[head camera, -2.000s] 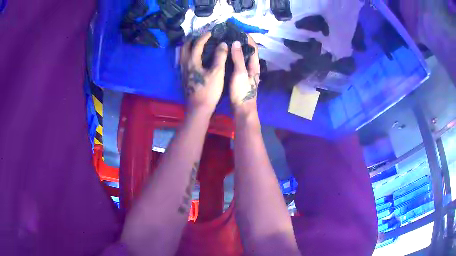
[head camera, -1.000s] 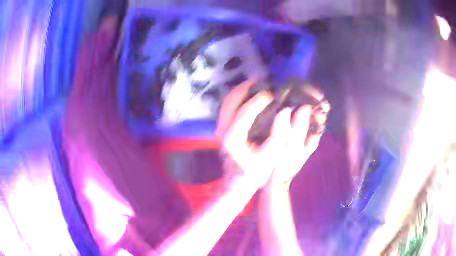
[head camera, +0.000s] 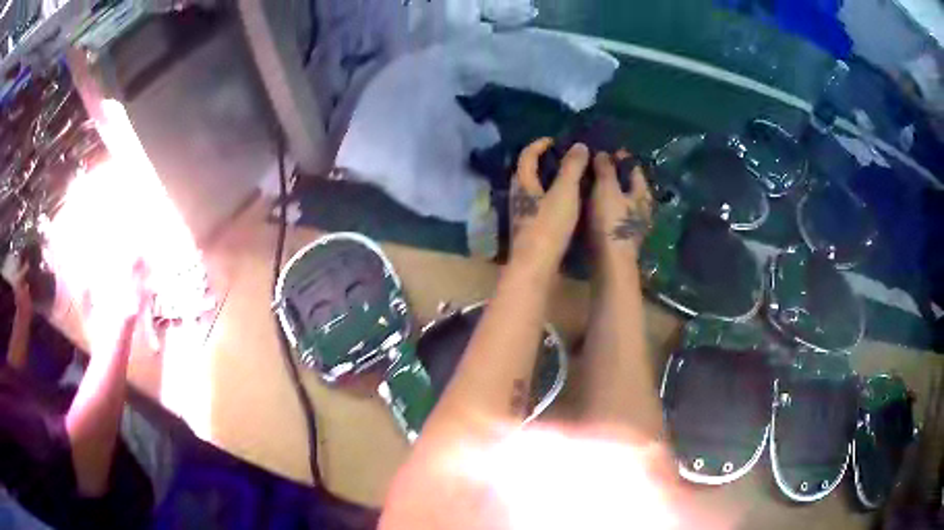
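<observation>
My left hand (head camera: 543, 202) and my right hand (head camera: 623, 202) are side by side at the back of the board, with fingers curled over black moulded parts (head camera: 587, 155). The parts are mostly hidden by my fingers, and their number cannot be told. A green housing (head camera: 344, 302) with a pale rim and dark inset lies to the left of my forearms. Another housing (head camera: 455, 347) lies partly under my left forearm.
Several green housings (head camera: 714, 409) stand in rows at right. White sheeting (head camera: 414, 135) lies at the back, a grey metal box (head camera: 192, 114) at back left. A black cable (head camera: 293, 373) crosses the tan board (head camera: 243, 362). Another person's arm (head camera: 101, 399) is at far left.
The view has turned from the blue bin and red stool to the bench. My hands, still together around black parts, are now over the back of the board.
</observation>
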